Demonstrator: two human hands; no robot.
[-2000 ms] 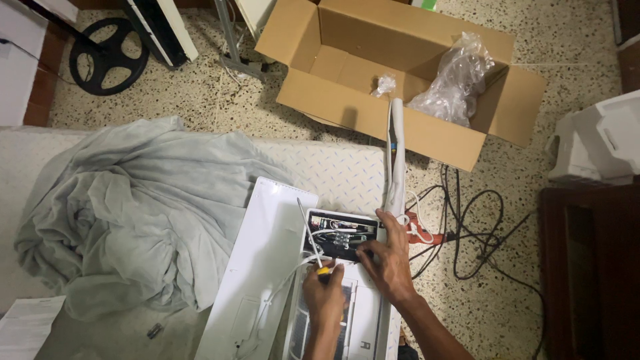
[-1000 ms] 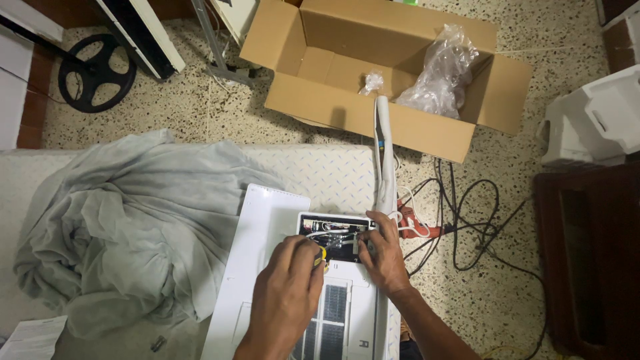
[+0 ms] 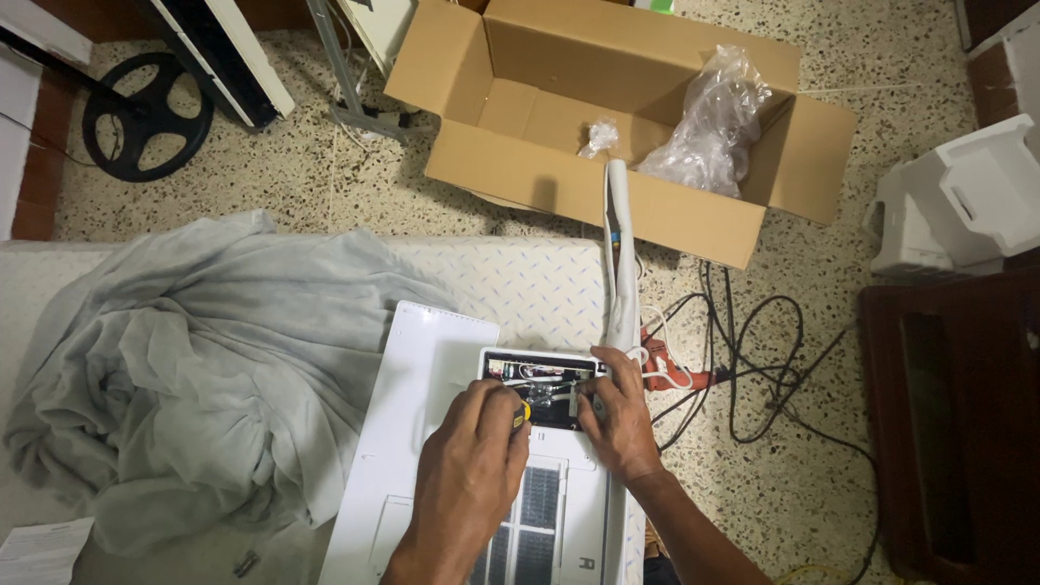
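Note:
The indoor unit of a split air conditioner [image 3: 575, 496] lies on a mattress, its wiring compartment [image 3: 540, 390] uncovered at the far end. My left hand [image 3: 475, 455] is closed around a yellow and black screwdriver handle [image 3: 521, 414] at the compartment's left side; the shaft is hidden. My right hand [image 3: 619, 414] rests at the compartment's right edge, thumb and fingers on a small part there; whether it grips that part is unclear. White wires and a clear connector [image 3: 539, 395] lie between the hands. A white wrapped pipe bundle [image 3: 623, 276] runs away from the unit's right side.
A white panel [image 3: 414, 390] and a grey blanket [image 3: 195, 382] lie left on the mattress [image 3: 520, 276]. Beyond stands an open cardboard box [image 3: 585, 179] with plastic wrap [image 3: 707, 130]. A red power tool [image 3: 670, 370] and black cables [image 3: 731, 366] are on the speckled floor at right.
Two seconds ago the screwdriver's shaft showed, pointing away from the left hand; now that hand is turned over above the compartment's left side. My right hand stays at the right edge.

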